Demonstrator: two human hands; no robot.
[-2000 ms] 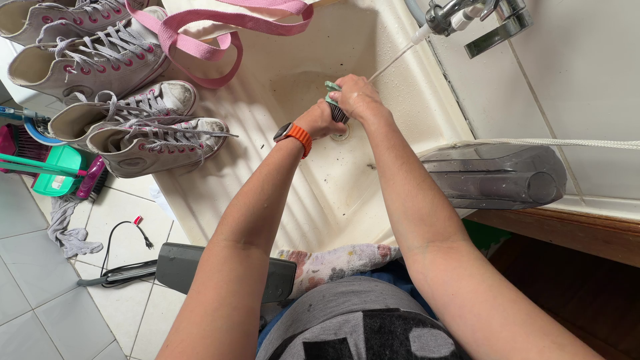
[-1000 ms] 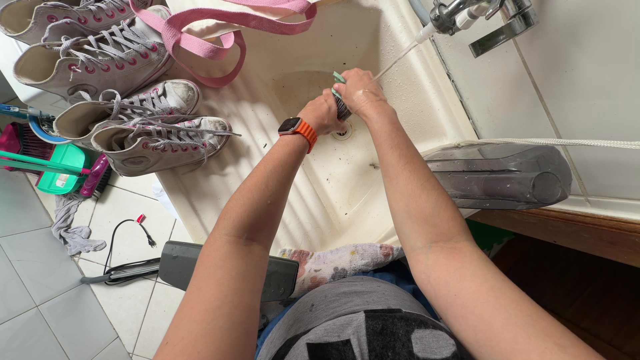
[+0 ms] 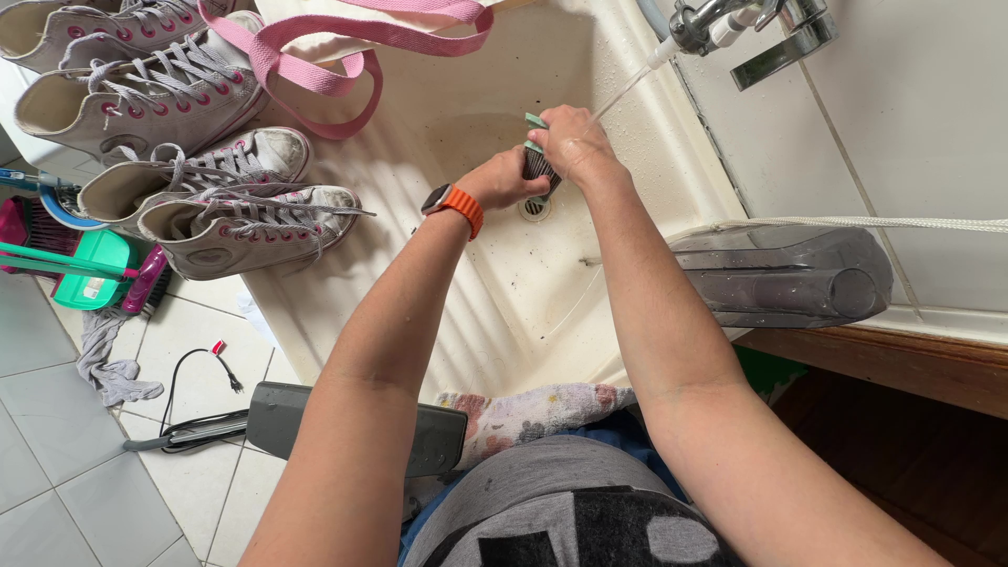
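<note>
Over the drain [image 3: 535, 209] of a cream laundry sink [image 3: 504, 276], both hands hold a small dark, ribbed piece with pale green ends [image 3: 540, 167], perhaps a pleated filter. My left hand [image 3: 502, 179], with an orange-banded watch [image 3: 454, 206] at its wrist, grips its left side, thumb across the front. My right hand [image 3: 579, 142] closes on its upper right part, so much of the piece is hidden. A thin stream of water [image 3: 622, 96] runs from the tap's white nozzle [image 3: 663, 53] onto my right hand. Dark specks lie in the basin.
Several white high-top sneakers [image 3: 252, 228] and a pink strap [image 3: 378, 31] rest at the left. A smoky clear plastic container [image 3: 787, 276] lies on the sink's right edge. A floral towel [image 3: 535, 413] hangs in front, beside a dark grey appliance part [image 3: 279, 417]. A green dustpan [image 3: 94, 268] is on the floor.
Both hands stay together over the basin with the ribbed piece. It has turned a little in them, and the fingers of my right hand have shifted on it.
</note>
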